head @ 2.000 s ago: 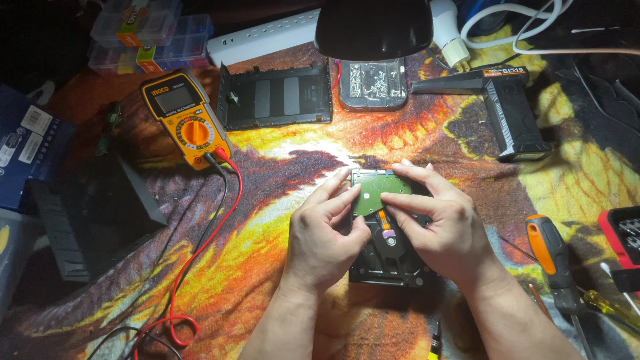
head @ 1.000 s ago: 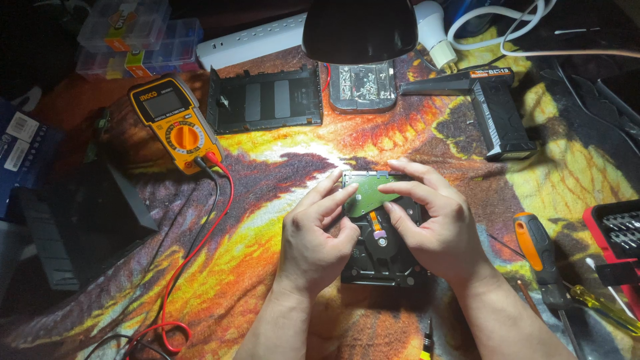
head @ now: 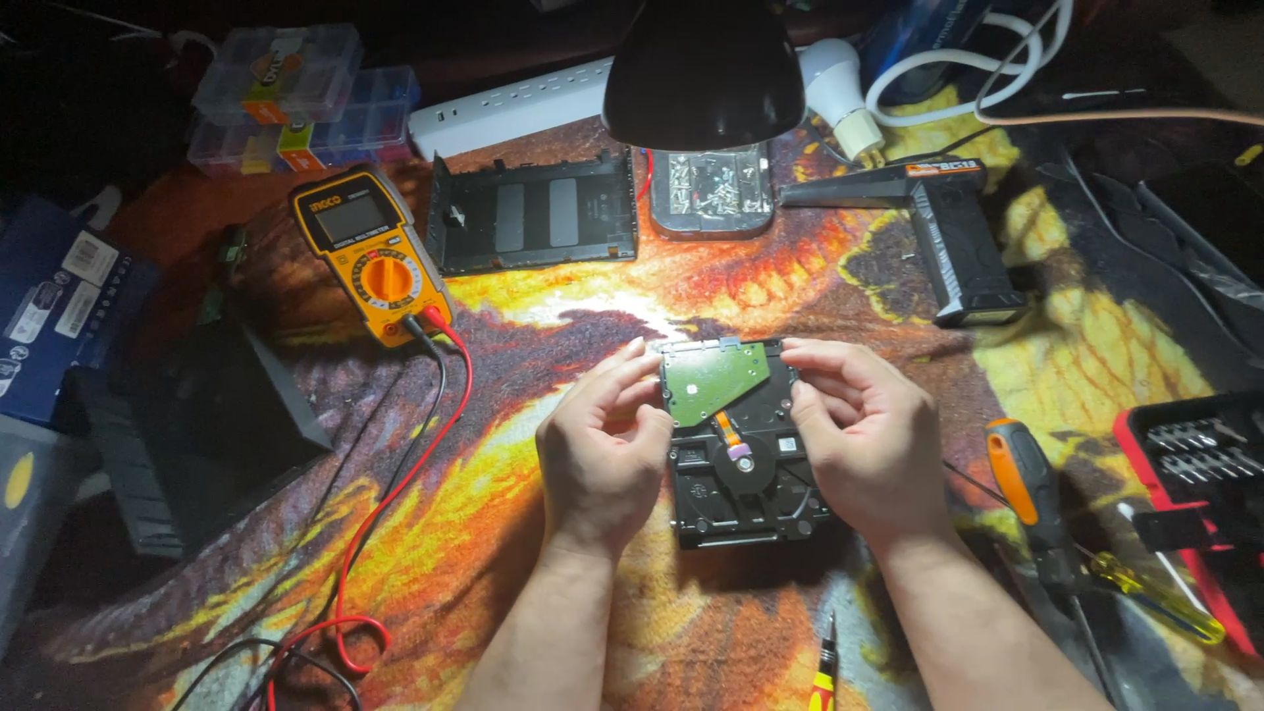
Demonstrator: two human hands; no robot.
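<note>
A black hard disk drive lies on the patterned cloth, its underside up. Across its far part sits a green circuit board, and an orange flex cable runs from the board's edge to the round motor hub. My left hand grips the drive's left edge near the board, thumb and fingers at the side. Opposite it, my right hand has its fingertips on the far right corner and its thumb on the right edge. The fingers partly hide both edges.
An orange multimeter with red and black leads lies left. Behind are a black plastic cover, a screw tray and a lamp head. On the right are an orange-handled screwdriver and a red bit case; a precision screwdriver lies in front.
My fingers have moved off the green board out to the drive's two sides, so more of the board shows. The drive stays on the cloth.
</note>
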